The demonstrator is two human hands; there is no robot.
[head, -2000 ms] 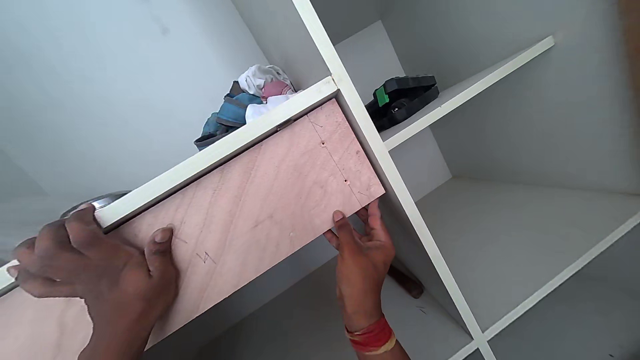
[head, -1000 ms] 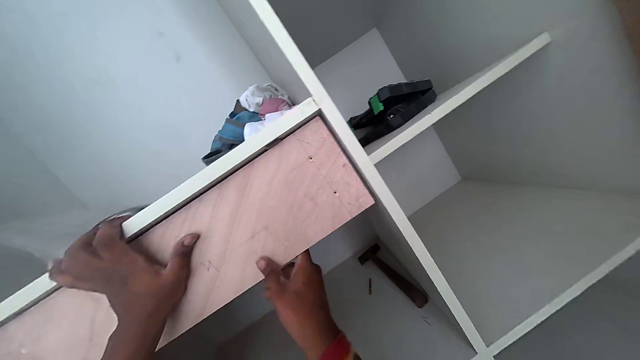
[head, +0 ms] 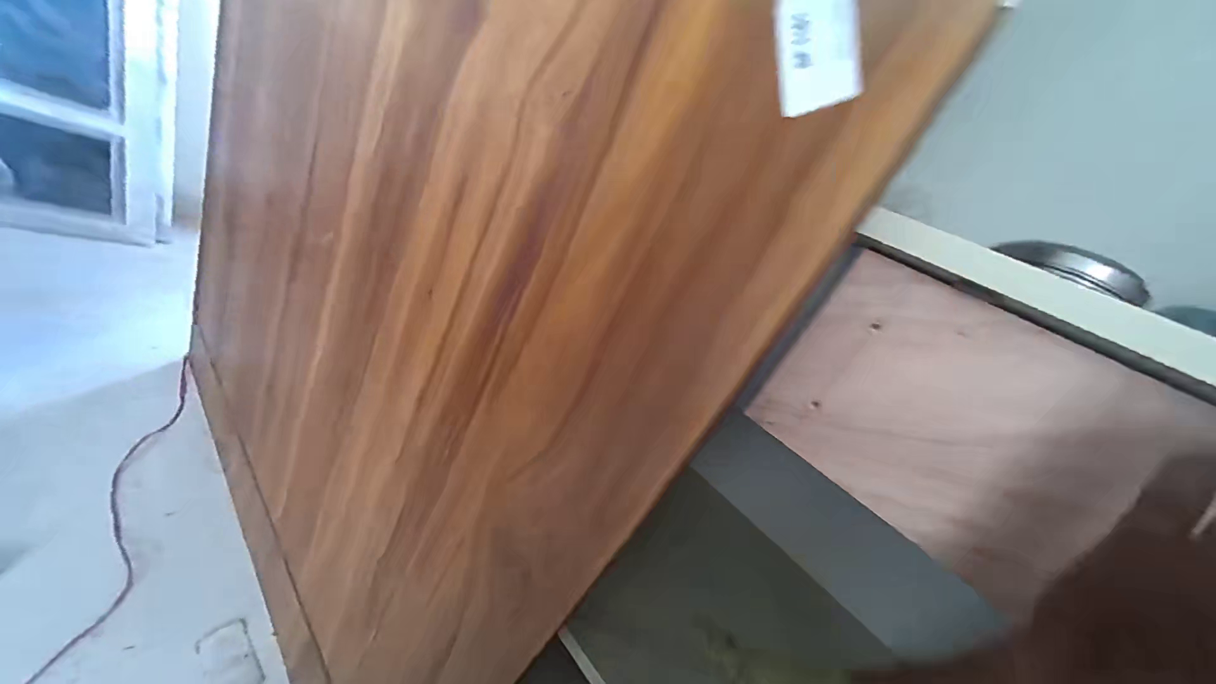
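Note:
The pale pink plywood panel (head: 912, 380) lies below the white shelf edge (head: 1054, 285) at the right, with two small nail or screw marks near its end. A dark, blurred hand, apparently my left hand (head: 1130, 579), is at the lower right corner, over or against the panel; its fingers cannot be made out. My right hand is out of view. The outer side panel of the cabinet, with a brown wood-grain face (head: 475, 332), fills the middle and leans across the view.
A round metal object (head: 1078, 271) rests on the shelf. A white label (head: 819, 57) with writing is stuck on the wood-grain side. A thin red cord (head: 119, 513) runs along the pale floor (head: 85, 399) at the left. A white-framed window or door (head: 138, 123) stands beyond.
The view has swung far to the left, onto the cabinet's outer side. My right hand, the hammer and the cloths have left the view.

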